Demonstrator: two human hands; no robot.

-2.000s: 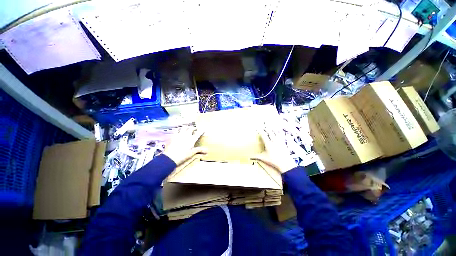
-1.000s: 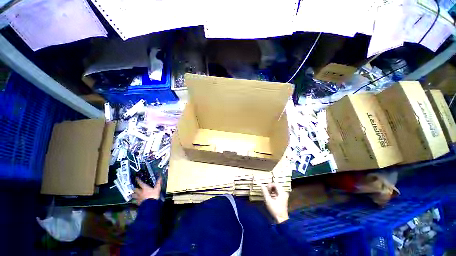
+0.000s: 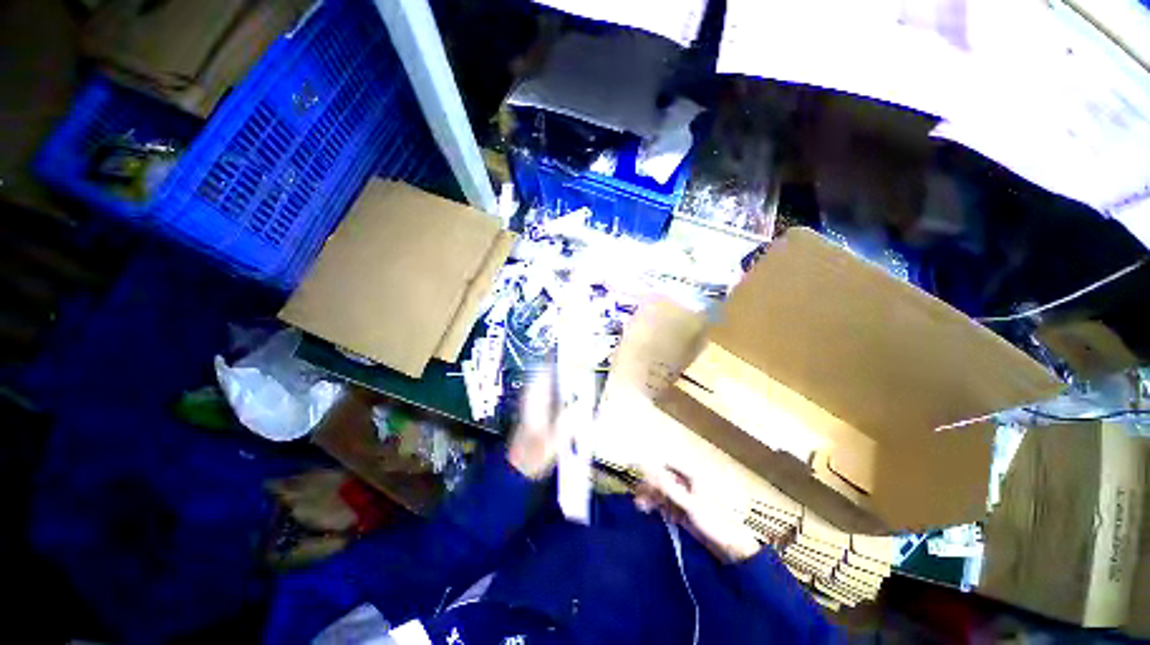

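My left hand (image 3: 535, 431) is blurred at the bench's front edge. It grips the side of a long white plate (image 3: 575, 441), which stands out against my dark clothing; the fingers' exact hold is unclear. My right hand (image 3: 697, 502) has curled fingers, just right of the plate and by the carton's near left side; whether it holds anything is unclear. The open brown carton (image 3: 883, 359) has its lid raised and sits on a stack of flattened cartons (image 3: 826, 554). White and silver pieces (image 3: 536, 296) lie heaped left of the carton.
A cardboard pad (image 3: 391, 271) lies at bench left. A latticed blue crate (image 3: 284, 164) stands beyond it, near a pale shelf post (image 3: 441, 107). A blue bin (image 3: 599, 189) sits at the back. A closed carton (image 3: 1053, 517) stands right. Paper sheets (image 3: 870, 51) hang above.
The view has swung left. My left hand has lifted from the heap and has taken hold of the long white plate. My right hand has moved left and up, closer to my left hand.
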